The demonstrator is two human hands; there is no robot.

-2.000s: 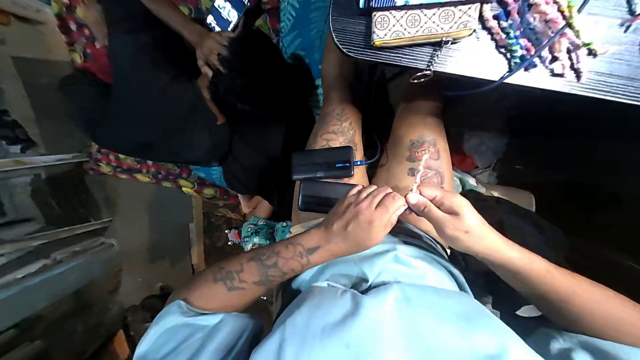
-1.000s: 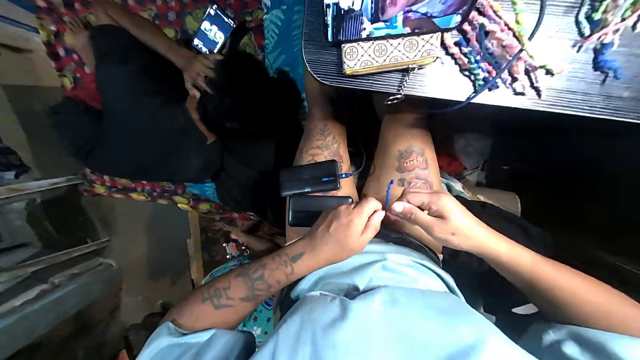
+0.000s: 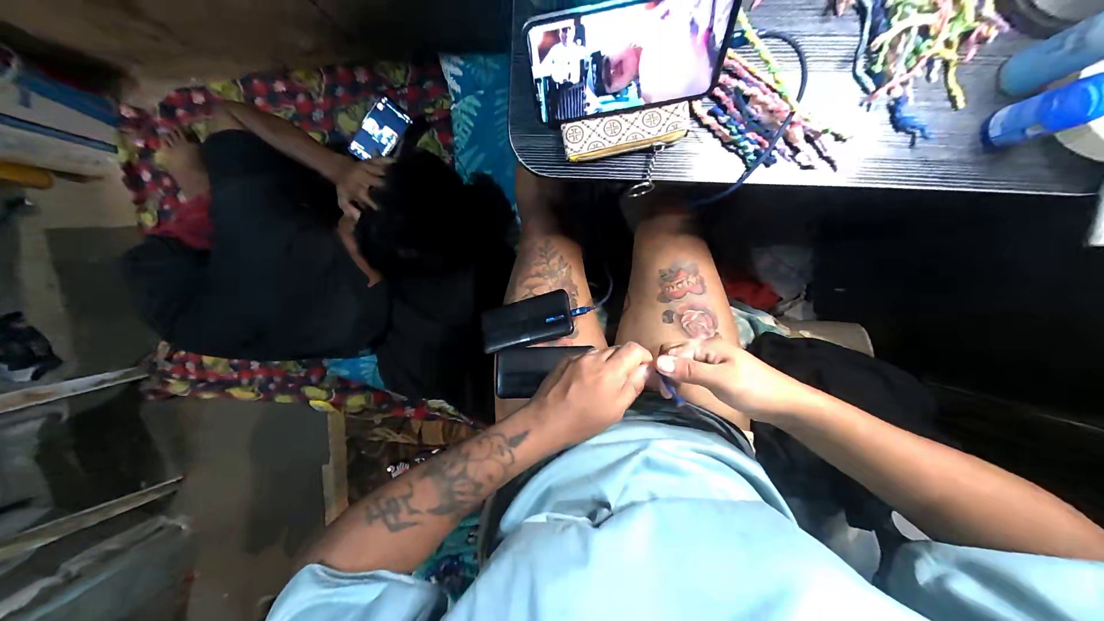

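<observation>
Both hands meet over my lap. My left hand (image 3: 595, 388) has its thumb and fingertips pinched together beside my right hand (image 3: 711, 366); what lies between its fingertips is too small to tell. My right hand pinches a short piece of blue yarn (image 3: 672, 392), which hangs below the fingers. A black power bank (image 3: 528, 321) with a blue cable plugged in rests on my thigh at the left. Another dark, flat device (image 3: 535, 371) lies just below it, partly hidden by my left hand.
On the dark wood-grain table (image 3: 931, 168) are a lit phone (image 3: 630, 60), a patterned wallet (image 3: 625, 131) with a key ring, multicoloured yarn pieces (image 3: 768, 112) and blue bottles (image 3: 1044, 112). A person (image 3: 276, 241) lies on a floral mat at the left, holding a phone (image 3: 380, 129).
The blue piece stood up between my fingers a second ago and now hangs below my right hand. Two seconds ago a pale strand stood there. The view has shifted slightly.
</observation>
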